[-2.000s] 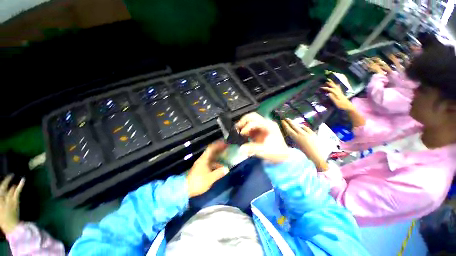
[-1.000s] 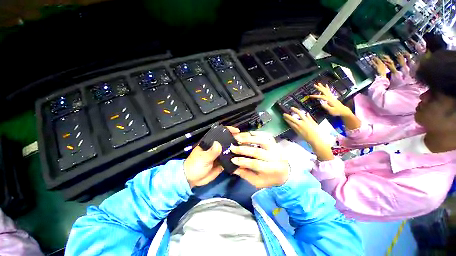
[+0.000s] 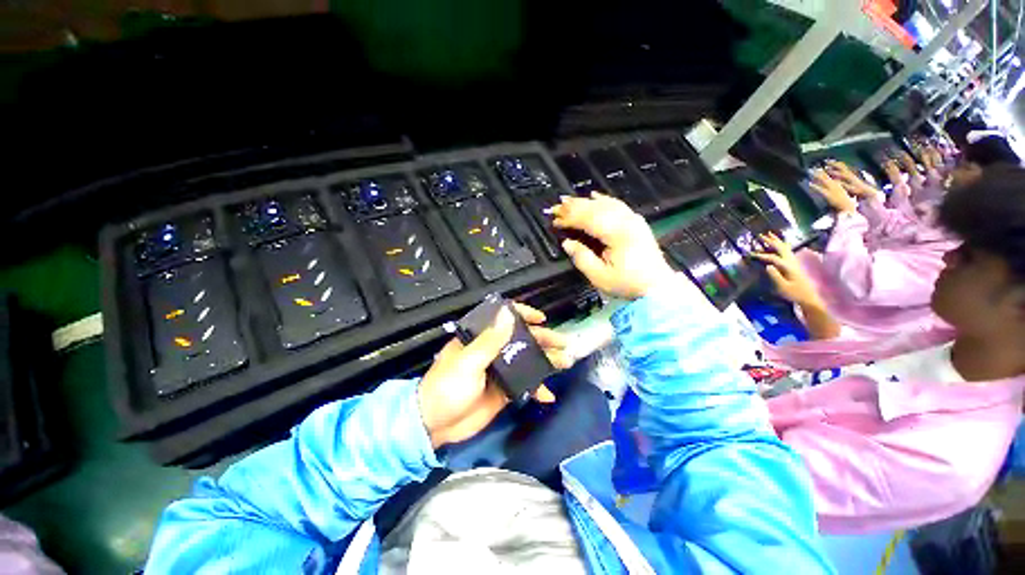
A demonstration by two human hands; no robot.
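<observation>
My left hand (image 3: 466, 388) holds a small matte black block with white lettering (image 3: 519, 357), which looks like a stack of logo cards, with the thumb on top and fingers beneath. My right hand (image 3: 613, 245) is over the right end of the foam tray (image 3: 357, 334), fingertips at the last recess. The phone there (image 3: 524, 173) shows its lenses; its lower back looks plain dark and is partly hidden by my fingers. Whether these fingers grip a card cannot be told. Several phones (image 3: 306, 290) lie backs up to the left, lenses at the far end, orange and white marks visible.
Another black tray (image 3: 641, 169) with dark pieces adjoins at the right. Beyond it, people in pink smocks (image 3: 910, 393) work at a tray of phones (image 3: 719, 249). A pale post (image 3: 781, 84) rises behind. The tray stack rests on a green bench (image 3: 81, 294).
My right hand has left the black block and reached forward to the tray's right end. My left hand still holds the block. The orange marks on the rightmost phone no longer show.
</observation>
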